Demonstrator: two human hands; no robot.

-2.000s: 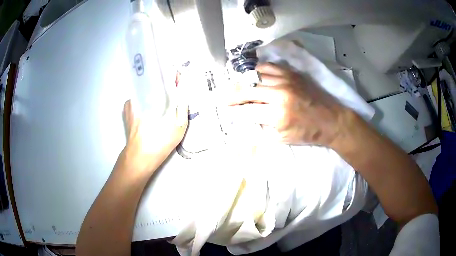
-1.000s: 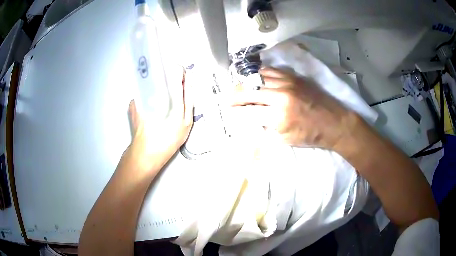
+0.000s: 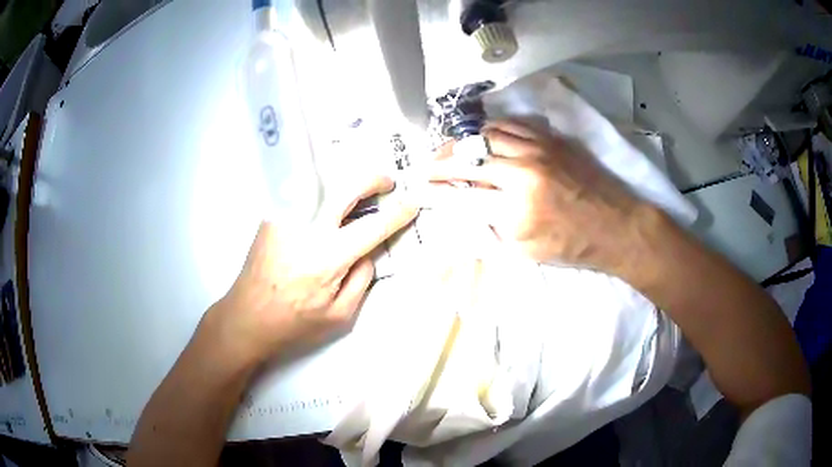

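Note:
White and cream cloth [image 3: 547,337] lies bunched below the machine head and hangs over the table's front edge. My right hand [image 3: 538,196] lies on the cloth just right of the needle area, fingers pointing left; whether it pinches the cloth is lost in glare. My left hand [image 3: 315,274] is left of the needle area, its fingers reaching right to the cloth's left edge. The presser foot area [image 3: 400,150] is overexposed. The dark tension discs [image 3: 467,123] sit just above my right fingers.
A long white paddle-shaped unit [image 3: 276,128] hangs above my left hand. The cream knob [image 3: 495,41] is at the top. The white table [image 3: 119,237] has a brown left edge. Small metal parts and papers lie at the right.
My left hand has turned and moved right from under the white paddle, its fingers now at the needle area beside the cloth. My right hand and the cloth have barely moved.

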